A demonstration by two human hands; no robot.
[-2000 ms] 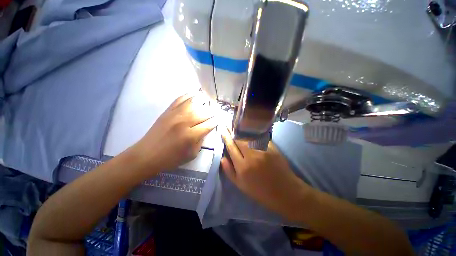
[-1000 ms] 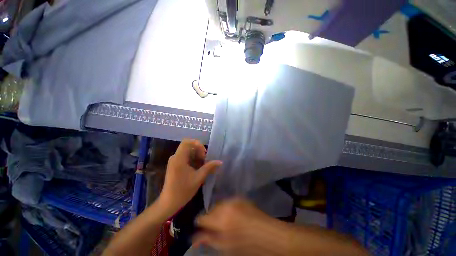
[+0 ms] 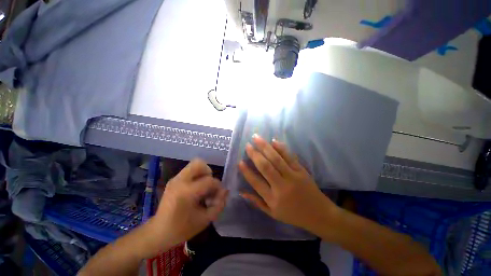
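Observation:
A light blue-grey garment panel (image 3: 350, 129) lies under the bright glow at the needle area and hangs over the table's front edge. My right hand (image 3: 282, 186) lies flat on the panel near that edge, palm down, with its fingers extended towards the machine. My left hand (image 3: 194, 199) is at the panel's left edge, below the table edge, with fingers curled. It is slightly blurred, and I cannot tell if it pinches the cloth. The presser foot and needle are lost in glare, beside a dark ribbed cylinder (image 3: 286, 56).
More blue-grey cloth (image 3: 81, 70) lies at left on the table. A grey ruler band (image 3: 161, 132) runs along the front edge. Blue baskets (image 3: 91, 213) stand below left and right, a red basket (image 3: 168, 261) below centre. A purple strip (image 3: 414, 27) hangs over the machine head.
Both hands were at the needle, then came back to the hanging cloth. My right hand has since moved up and flattened on the panel; my left hand's fingers have curled. The panel's lower part is spread wider.

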